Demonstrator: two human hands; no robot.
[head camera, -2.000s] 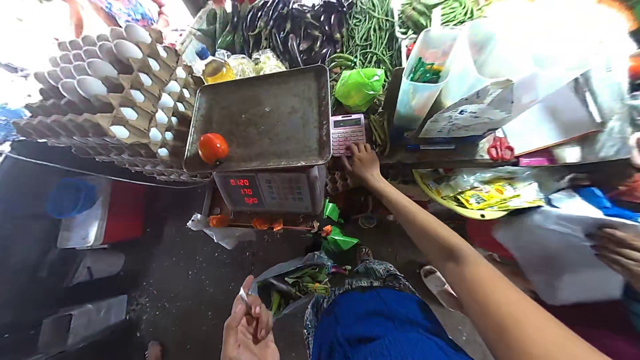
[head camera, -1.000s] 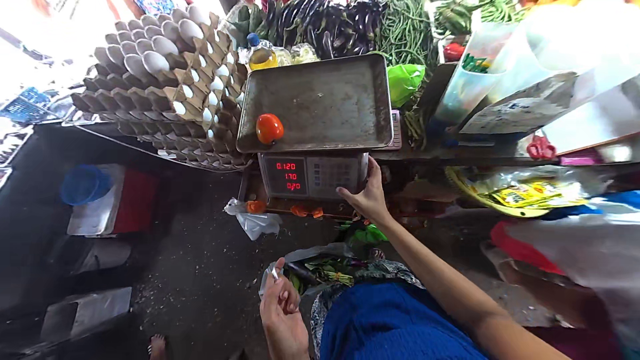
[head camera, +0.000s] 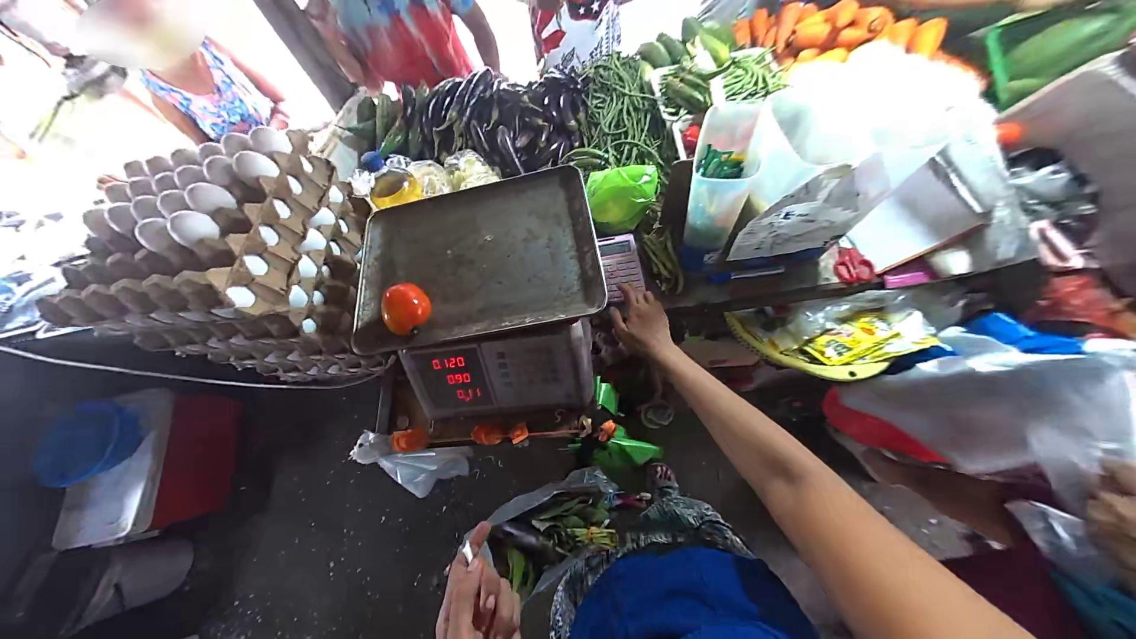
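A red tomato (head camera: 406, 309) lies at the front left of the metal tray (head camera: 484, 248) on a digital scale (head camera: 497, 371) with lit red digits. To the right of the tray is a pink calculator (head camera: 620, 266), and my right hand (head camera: 644, 325) touches its lower keys with extended fingers. My left hand (head camera: 480, 593), low in the view, has its fingers curled around a small white object (head camera: 468, 552), too small to identify. Beside that hand, a clear plastic bag (head camera: 568, 486) holds leafy greens and a dark eggplant.
Stacked egg trays (head camera: 213, 257) stand left of the scale. Eggplants (head camera: 506, 115) and long beans (head camera: 626, 111) lie behind it. Right are plastic containers (head camera: 729, 182), red scissors (head camera: 854, 265) and a yellow basket (head camera: 799, 362). People stand across the stall; another person's hand (head camera: 1114, 515) is at far right.
My right hand has moved from the scale's keypad to the calculator, where it also was two seconds ago. The scale's lower digits have changed. The tomato stays on the tray.
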